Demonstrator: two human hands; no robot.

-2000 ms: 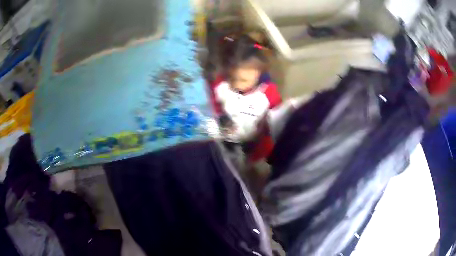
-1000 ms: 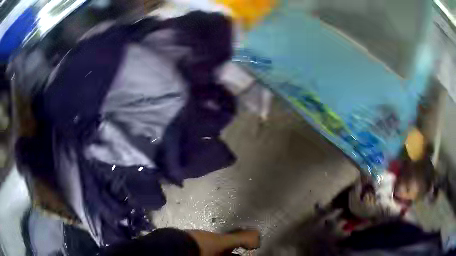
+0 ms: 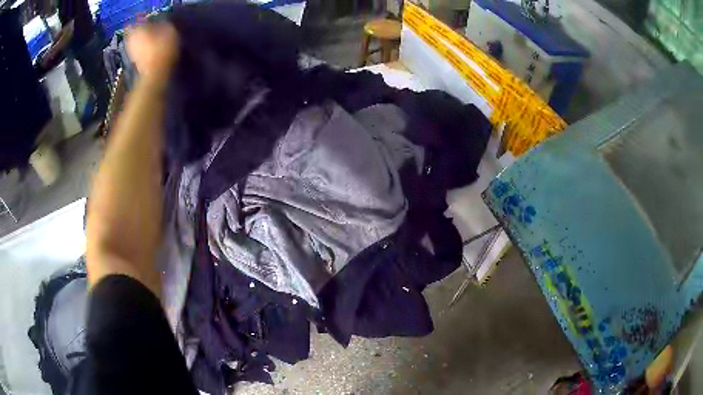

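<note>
My left hand (image 3: pixel 152 48), blurred, is at the upper left with the forearm stretched up the picture. Its fingers look closed on the edge of a dark garment (image 3: pixel 223 65), raised at the top of the heap. Below and right of it lies the garment pile (image 3: pixel 432 131), dark cloth with a crumpled grey lining (image 3: pixel 331 181) facing up. Small pale dots show along the lower dark edges, which hang over the floor. My right hand is not in view.
A light-blue windowed machine (image 3: pixel 586 224) slopes in at right. A yellow-taped box (image 3: pixel 462 73) and round wooden stool (image 3: pixel 381 35) stand behind the pile. A white tub (image 3: pixel 38 239) holding a garment is at lower left. Red cloth shows at the bottom right edge.
The view has swung left, bringing the pile to the middle and the machine to the right. My left hand has moved from the bottom edge up to the pile's top and taken hold of dark cloth.
</note>
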